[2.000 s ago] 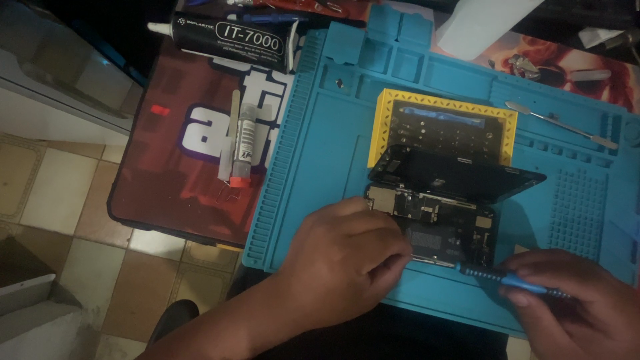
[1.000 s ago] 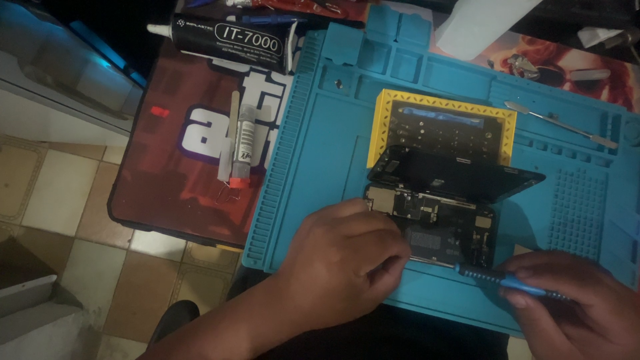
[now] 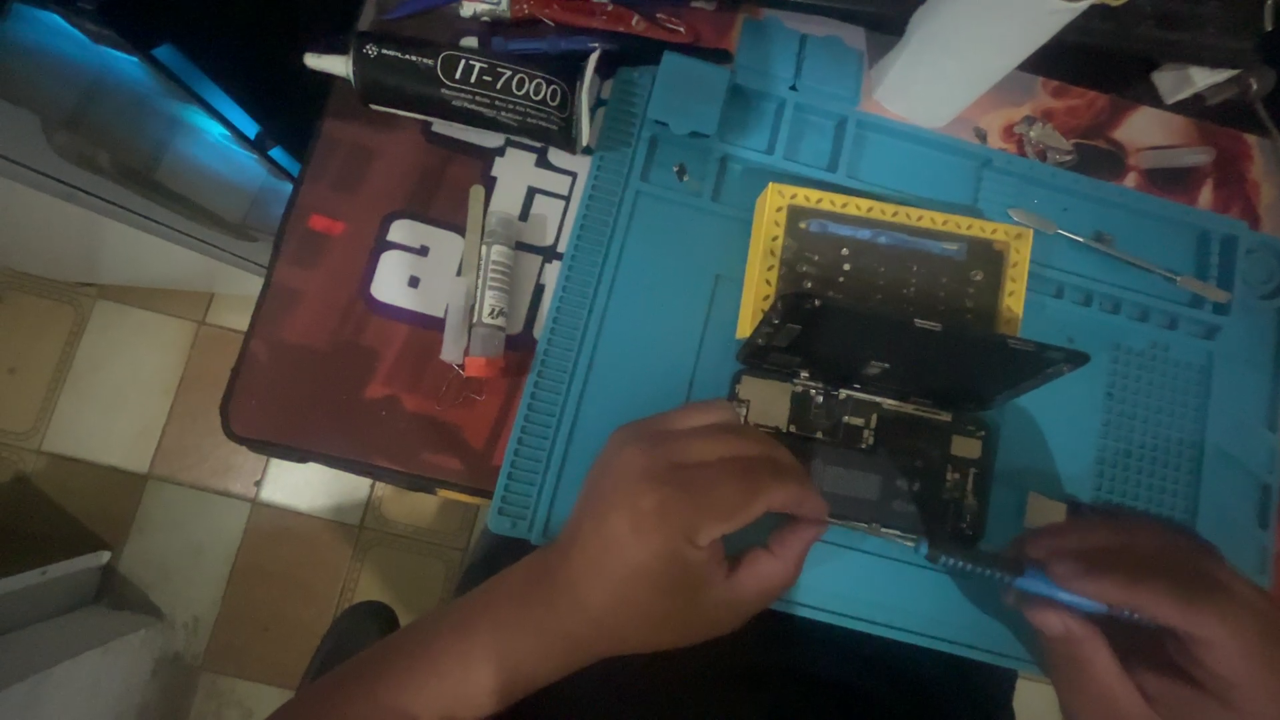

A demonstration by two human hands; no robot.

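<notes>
An opened smartphone (image 3: 850,480) lies on a blue silicone repair mat (image 3: 640,400), its dark screen assembly (image 3: 910,360) tilted up behind it against a yellow-framed tray (image 3: 900,215). My left hand (image 3: 710,520) rests over the phone's near left corner, thumb and forefinger pinched on the tip end of a thin metal shaft. That shaft runs along the phone's near edge to a blue-and-black handle (image 3: 1060,588), which looks like a precision screwdriver. My right hand (image 3: 1150,600) grips this handle at the lower right. Fingers hide the phone's left corner and part of the handle.
A metal spudger (image 3: 1120,255) lies at the mat's right. Left of the mat, a red mouse pad (image 3: 330,370) bears an IT-7000 glue tube (image 3: 470,90) and a small capped tube (image 3: 493,290). A white cylindrical object (image 3: 970,60) stands at the back. Tiled floor shows at left.
</notes>
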